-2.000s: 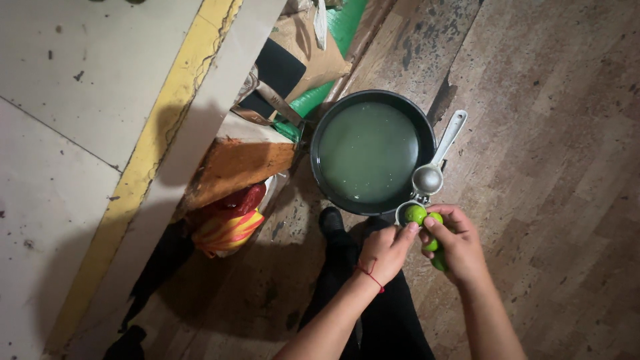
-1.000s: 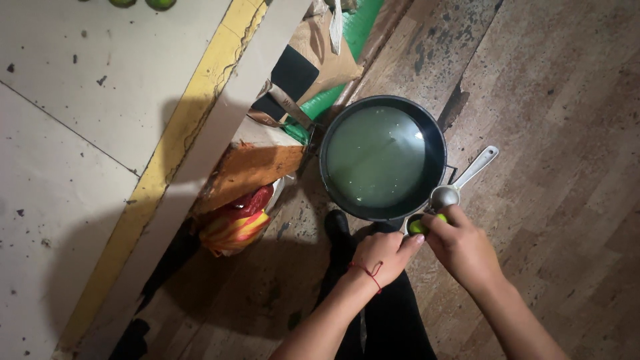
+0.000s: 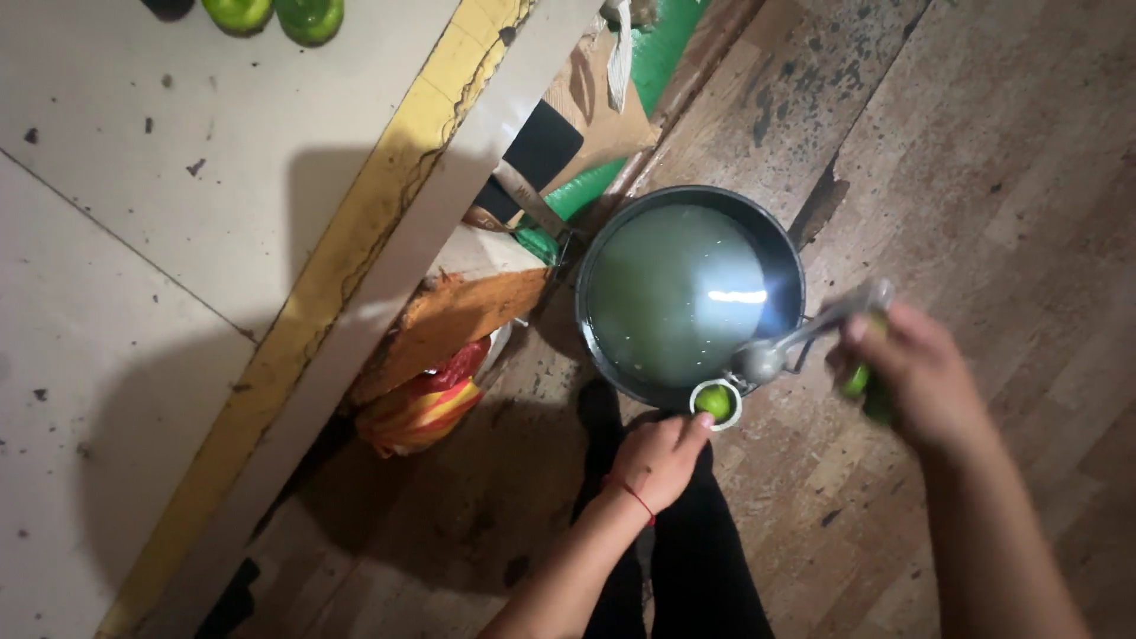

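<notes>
A metal citrus squeezer (image 3: 761,359) lies spread apart at the near right rim of a dark pot (image 3: 583,312) of cloudy pale-green liquid. Half a green lime (image 3: 713,401) sits in its cup. My left hand (image 3: 661,461) holds the squeezer by the cup end, thumb at the cup's edge. My right hand (image 3: 910,373), blurred, is at the far end of the other handle and holds green limes (image 3: 856,380) against the palm; whether its fingers also grip the handle is hard to tell.
A pale counter with a yellow edge strip (image 3: 390,169) fills the left, with green limes (image 3: 309,18) at its top. Beside the pot are a cardboard piece (image 3: 612,115), an orange-brown board (image 3: 470,324) and a red-yellow bag (image 3: 422,417). My legs are below the pot.
My right hand has moved from the squeezer's cup to the right, by the handle's end. The lime piece now lies in the cup, clear of my right fingers. The view has shifted, showing more counter.
</notes>
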